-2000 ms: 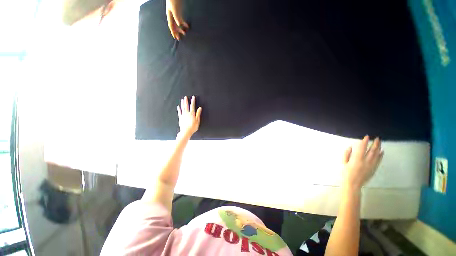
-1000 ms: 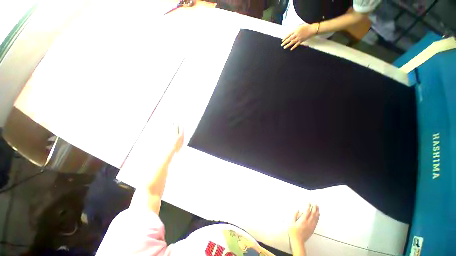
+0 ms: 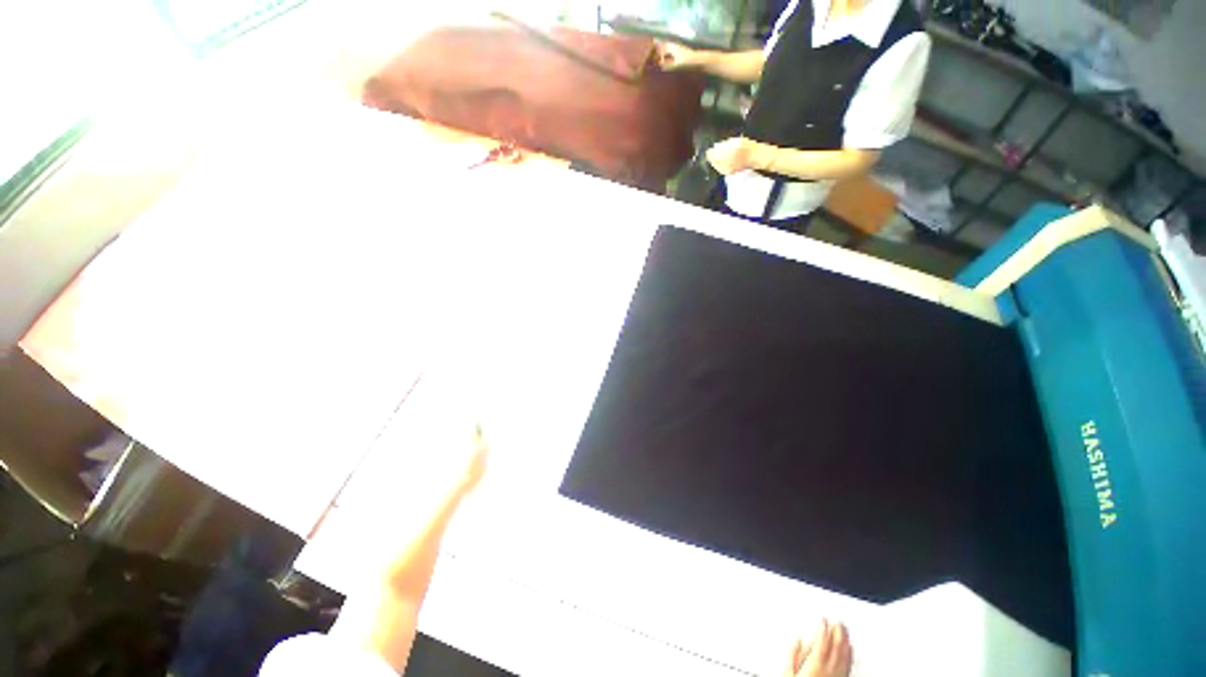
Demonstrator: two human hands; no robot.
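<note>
A black interlining sheet [image 3: 820,410] lies flat on the white feed belt [image 3: 635,562]. Its right end meets the blue press hood, and its near edge has an angled cut-out at lower right. My left hand [image 3: 474,456] is over the pale surface left of the sheet, apart from it; glare hides its fingers. My right hand [image 3: 823,651] rests on the belt below the near edge, fingers a little apart, nothing seen in it, cut off by the bottom edge.
The blue HASHIMA press [image 3: 1104,450] stands at right. A second person [image 3: 827,119] in a dark vest stands opposite, one hand at the red panel stack [image 3: 529,86]. Scissors [image 3: 499,155] lie near it. The side table [image 3: 251,304] glares white at left.
The view has swung up and away. The black sheet reaches less far out from the press. The second person's hand has left the sheet, and one hand is now at the red stack.
</note>
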